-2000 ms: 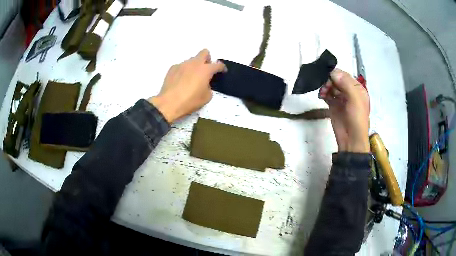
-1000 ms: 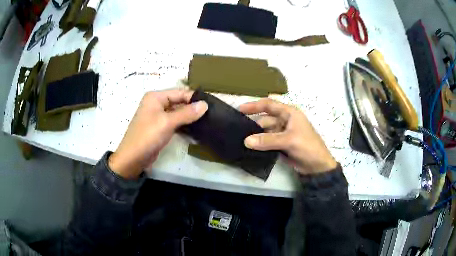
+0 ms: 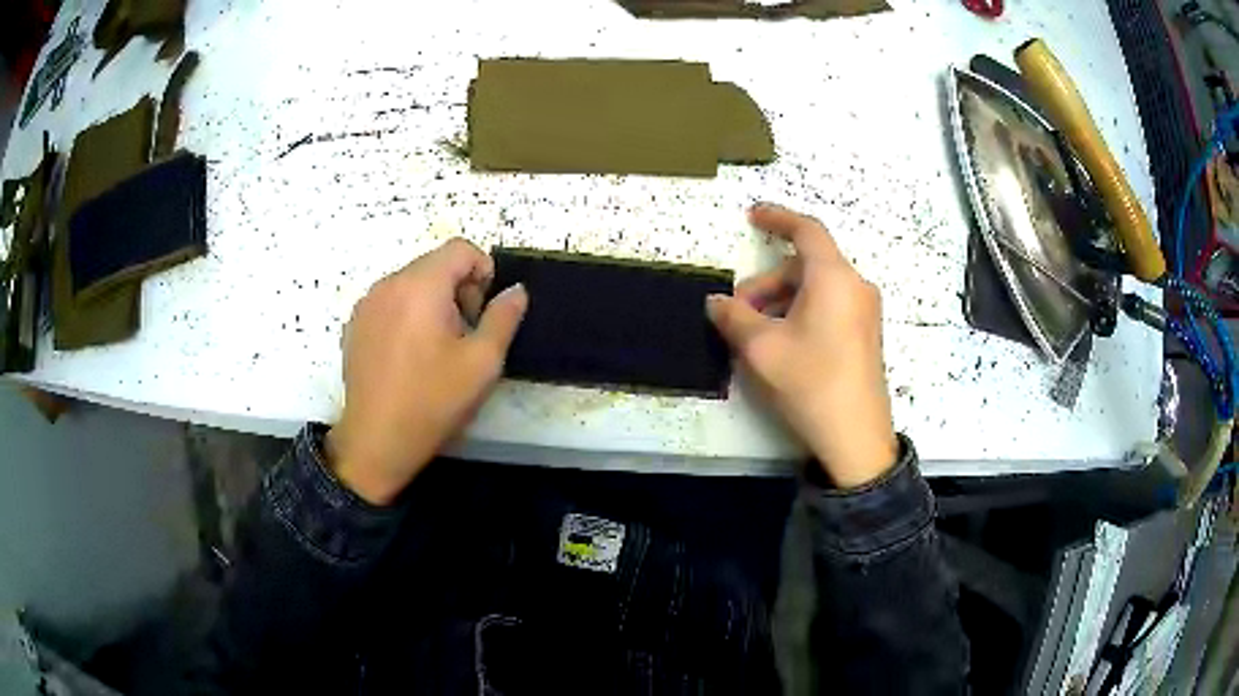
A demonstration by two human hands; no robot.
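A black interfacing piece point(image 3: 612, 324) lies flat over an olive cut piece near the table's front edge. A narrow olive edge point(image 3: 618, 258) shows along its far side. My left hand point(image 3: 421, 360) holds the piece's left end between thumb and fingers. My right hand point(image 3: 815, 347) has thumb and fingers at the right end, with the index finger raised away. A larger olive piece point(image 3: 591, 118), with a narrower rounded right end, lies uncovered just beyond.
A steam iron point(image 3: 1026, 211) with a wooden handle rests on a dark pad at right, hoses trailing right. A black-topped stack point(image 3: 139, 224) lies on an olive panel at left. Olive strips point(image 3: 754, 7) and red shears handles point(image 3: 984, 6) are cut off at the top.
The black piece was taken from the far side, brought to the near olive rectangle, and now lies flat over it. Both hands came nearer. The view has shifted towards the table's front edge.
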